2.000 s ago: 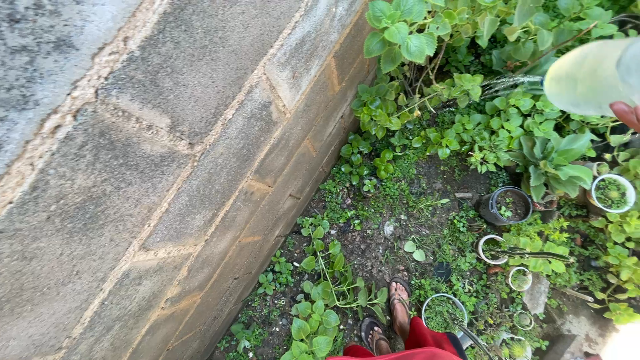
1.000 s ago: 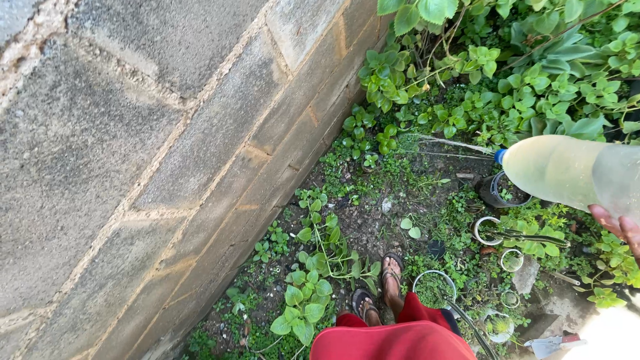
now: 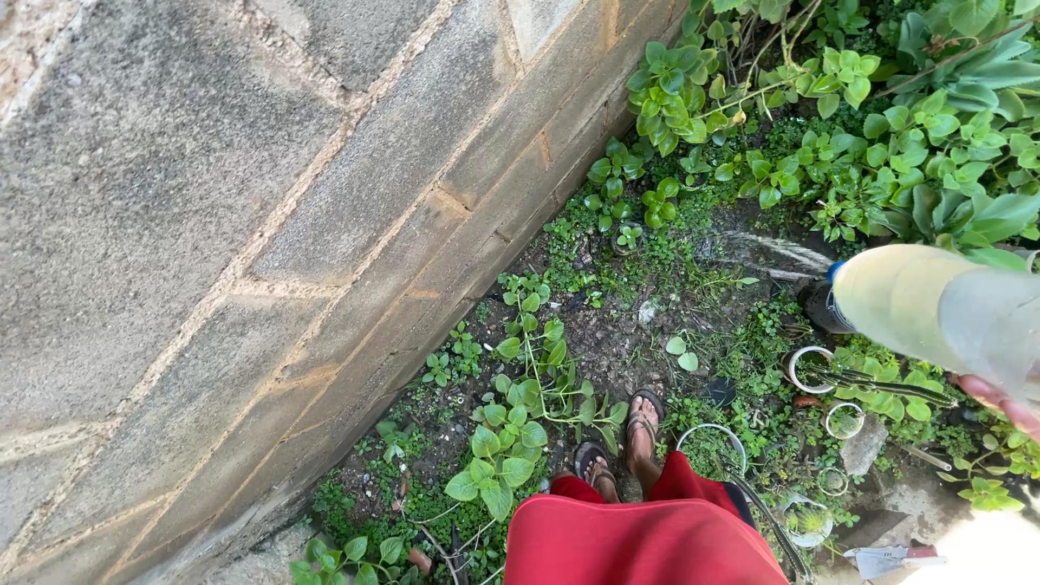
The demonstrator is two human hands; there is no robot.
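A large cloudy plastic bottle (image 3: 918, 301) with a blue cap lies tilted at the right, its cap pointing left. Fingers of one hand (image 3: 995, 402), apparently my right hand, are against its underside at the right edge; most of that hand is cut off by the frame. Thin streams of water (image 3: 780, 248) spray leftward from the cap over low green plants and soil (image 3: 674, 317). A dark pot (image 3: 822, 307) is partly hidden under the bottle's cap end. My left hand is not in view.
A concrete block wall (image 3: 325, 244) runs diagonally along the left. Leafy plants (image 3: 508, 439) grow close to my sandalled feet (image 3: 642, 422). White-rimmed pots (image 3: 808, 370), a cactus stem (image 3: 886, 386), a stone (image 3: 864, 445) and a trowel-like tool (image 3: 886, 561) lie at the lower right.
The bottle was higher at the right edge two seconds ago and has come down and left, with more of it showing. Water keeps spraying from its cap.
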